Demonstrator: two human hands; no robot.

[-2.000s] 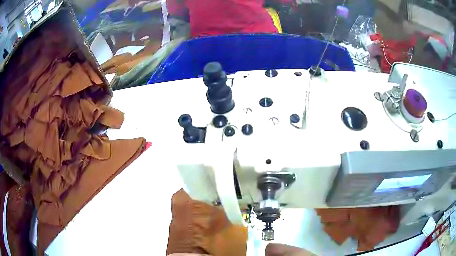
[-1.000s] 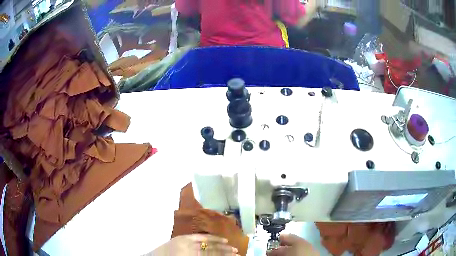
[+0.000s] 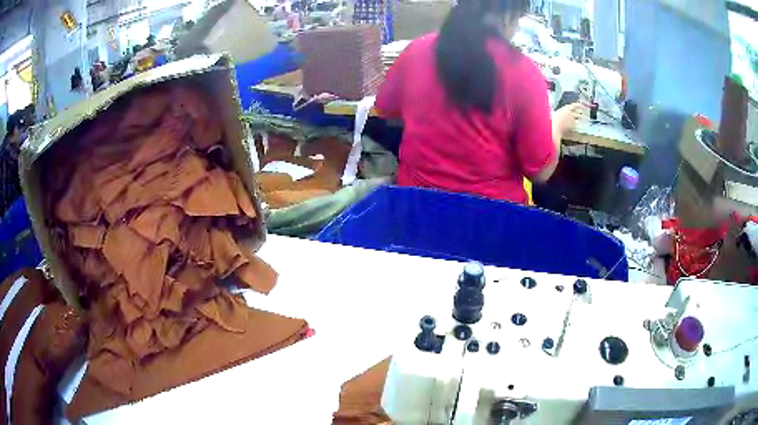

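Note:
A rust-brown cut fabric piece (image 3: 364,393) lies on the white table just left of the sewing machine head (image 3: 532,365), cut off by the bottom edge. The needle area is below the picture. Neither my left hand nor my right hand is in view. Black tension posts (image 3: 470,292) stand on the left end of the head. The grey control panel (image 3: 665,407) is partly cut off at the bottom right. The bobbin winder with purple-red thread (image 3: 688,333) is at the right.
An open carton (image 3: 249,166) at left spills rust-brown pieces (image 3: 141,257) over a larger pointed panel (image 3: 208,359). A bundle with white strips (image 3: 33,357) lies far left. A blue bin (image 3: 482,228) stands behind the table. A person in a pink-red top (image 3: 474,124) works beyond it.
The view has tilted up, so the machine and table sit lower in the picture. Both hands, visible near the needle a second ago, are now out of the picture. More of the room shows.

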